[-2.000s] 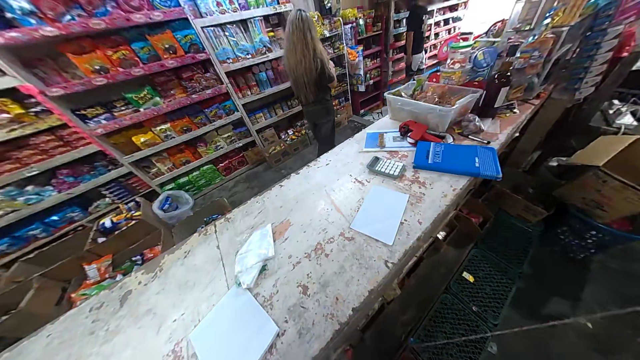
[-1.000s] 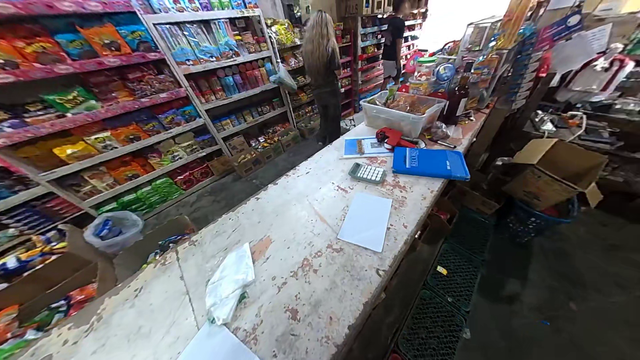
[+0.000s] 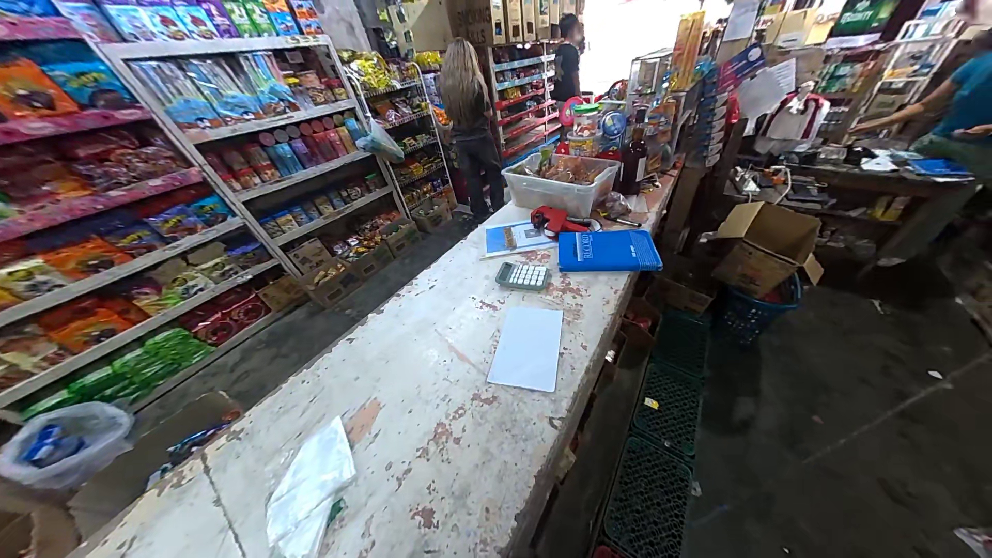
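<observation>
Neither of my hands shows in the head view. On the worn white counter [image 3: 387, 387] lies a sheet of white paper [image 3: 527, 349], with a grey-green calculator [image 3: 523, 276] just beyond it. A blue record book [image 3: 609, 251] rests flat beside a red tape dispenser [image 3: 552, 221]. Left of these is a light blue printed sheet [image 3: 515, 239]. A clear plastic bin [image 3: 559, 190] holding packaged goods stands behind, with a dark bottle [image 3: 634, 159] at its right. Nearer, at the bottom, lies a crumpled white plastic bag [image 3: 310, 488].
Shelves of packaged snacks [image 3: 217, 128] line the left. A person [image 3: 465, 116] with long hair stands beyond the counter, another [image 3: 568, 66] farther back, a third [image 3: 957, 101] at far right. An open cardboard box [image 3: 767, 244] sits on a blue basket [image 3: 756, 310]. Green crates [image 3: 659, 465] lie along the counter's right side.
The view has swung to the right and up, bringing the person at far right into sight. The paper, calculator and record book stay in place on the counter.
</observation>
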